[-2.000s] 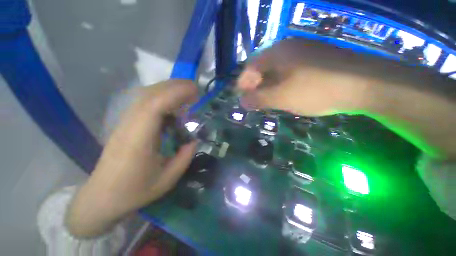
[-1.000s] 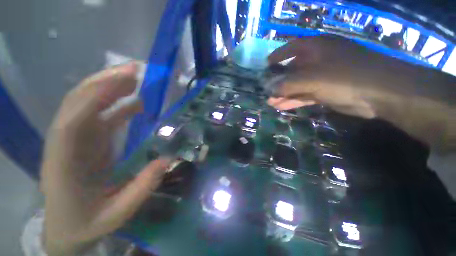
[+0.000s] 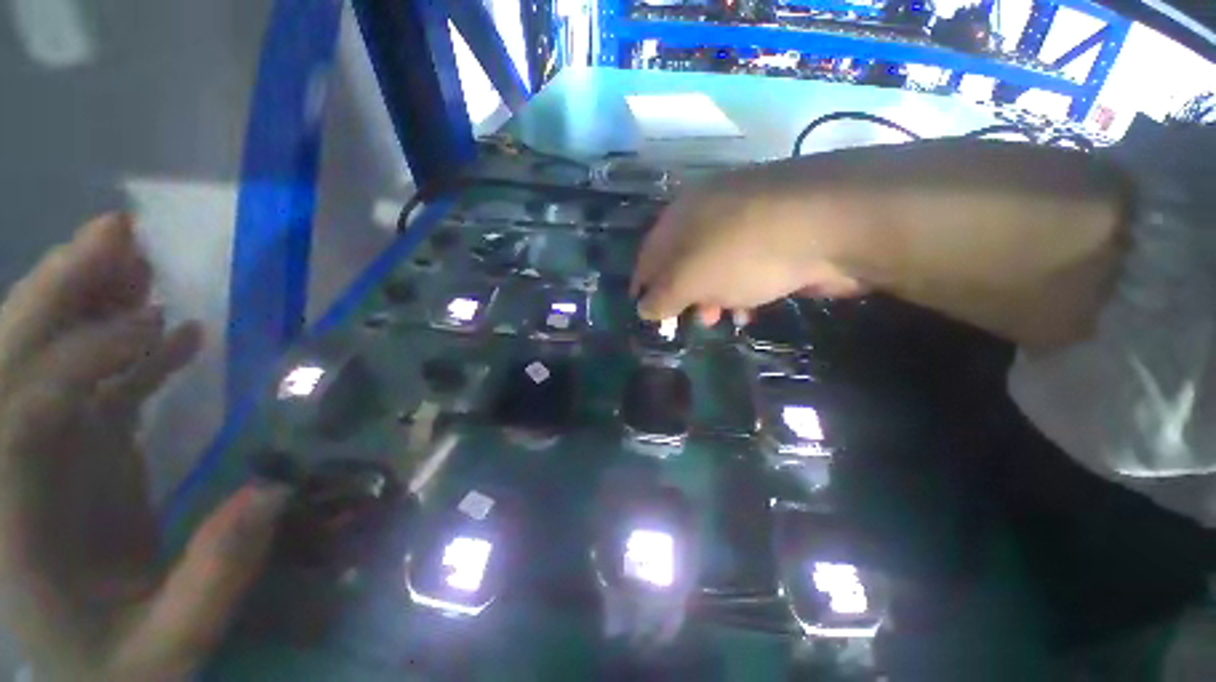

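Strapless smartwatch units sit in rows on the green shelf; several have white-lit screens, such as a lit watch (image 3: 466, 564) at the front, and others are dark, such as a dark watch (image 3: 655, 401) mid-shelf. My right hand (image 3: 747, 253) reaches in from the right, its fingertips on a white-lit watch (image 3: 666, 328); whether they grip it is hidden. My left hand (image 3: 94, 466), cut off by the left edge, has its fingers apart and holds nothing visible. Its thumb tip is beside a dark, blurred piece (image 3: 340, 500) on the shelf.
A blue rack post (image 3: 283, 187) stands at the left, with a darker post (image 3: 420, 100) behind the shelf's far left corner. A white sheet (image 3: 683, 116) lies on a pale surface farther back, beside black cables (image 3: 854, 117). A blue rack (image 3: 854, 47) stands behind.
The view has shifted, and the shelf shows nearer. A green-lit watch screen at the right has turned white. My left hand has left the shelf's lit watch; my right hand has come down onto another watch.
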